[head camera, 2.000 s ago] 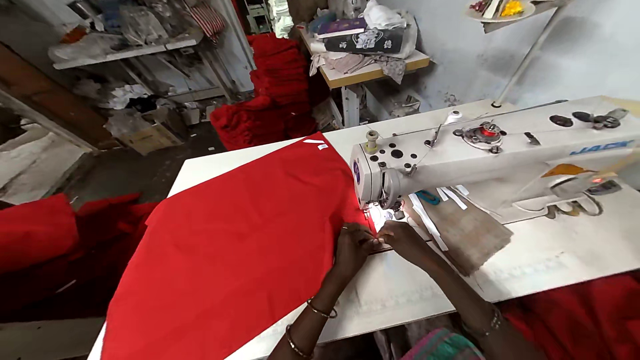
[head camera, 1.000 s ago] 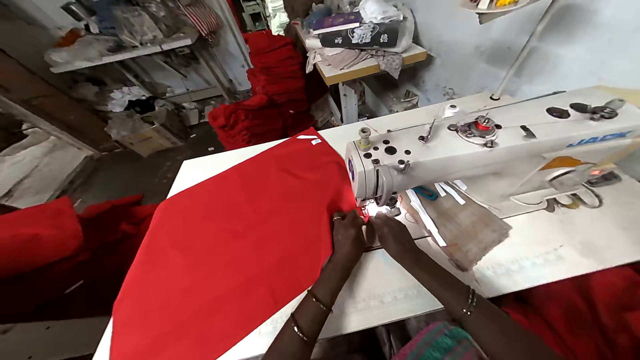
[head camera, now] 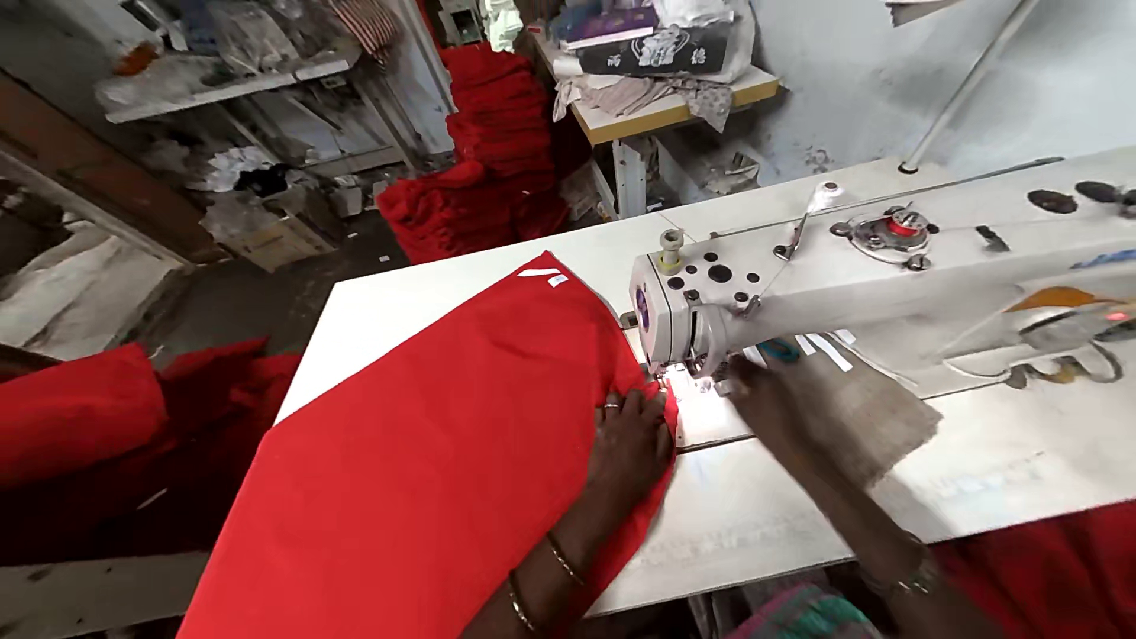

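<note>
A large red cloth panel (head camera: 426, 453) lies across the white sewing table, its right edge at the needle area of a Jack industrial sewing machine (head camera: 799, 284). My left hand (head camera: 630, 439) rests on the cloth close to the lit presser foot (head camera: 674, 382), fingers bent and pressing near the edge. My right hand (head camera: 754, 386) is right of the needle area, beside the machine head, blurred; whether it holds anything is hidden. A white strip and a small white label (head camera: 557, 280) lie on the cloth's far corner.
Right of the needle, white strips (head camera: 830, 352) and a teal object (head camera: 780, 350) lie by a grey-brown cloth (head camera: 874, 417). Stacked red cloth (head camera: 501, 115) stands behind the table; more red cloth (head camera: 80, 426) lies at left. A side table (head camera: 674, 120) holds a box and fabric.
My right hand has moved from beside my left hand at the cloth's edge to the right of the needle area. My left hand now lies flatter on the red cloth.
</note>
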